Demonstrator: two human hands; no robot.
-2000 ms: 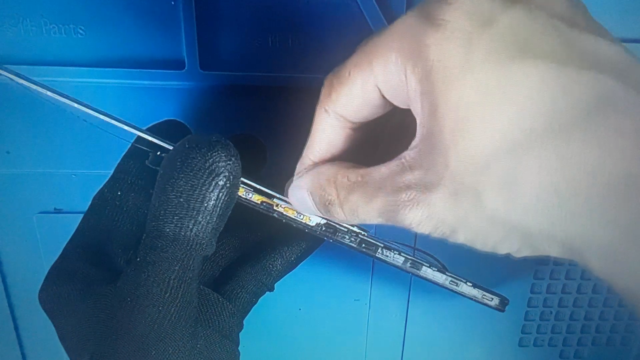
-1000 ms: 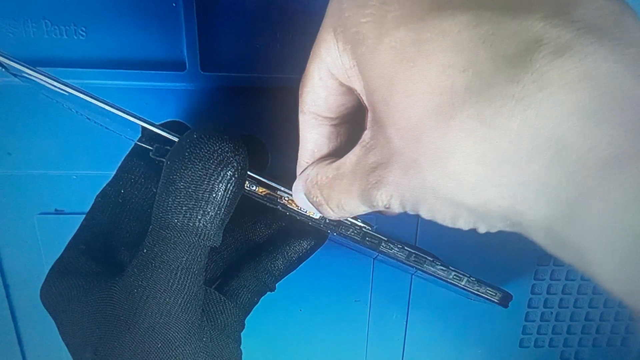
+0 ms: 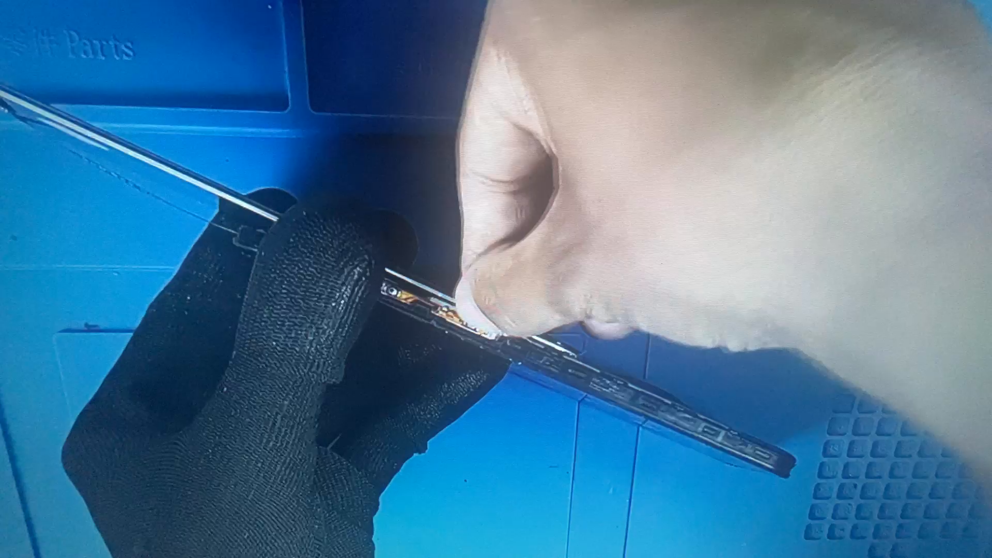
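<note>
My left hand (image 3: 263, 372), in a black knitted glove, grips a thin electronic device (image 3: 659, 403) held edge-on, probably a phone with its frame partly opened. The device slants from the upper left to the lower right. Orange and gold parts (image 3: 403, 294) show in its narrow edge, just right of the gloved thumb. My bare right hand (image 3: 659, 186) comes in from the right, with thumb and forefinger pressed together at the device's edge beside those parts. Whether something small is pinched between the fingertips is hidden.
Beneath the hands lies a blue work mat (image 3: 480, 480) with moulded compartments and ridges. Raised lettering marks its upper left part. A grid of small raised squares (image 3: 876, 473) is at the lower right.
My right hand has turned and its fingertips have shifted slightly right along the device's edge. The device's right end has tilted a little. My left hand keeps its grip.
</note>
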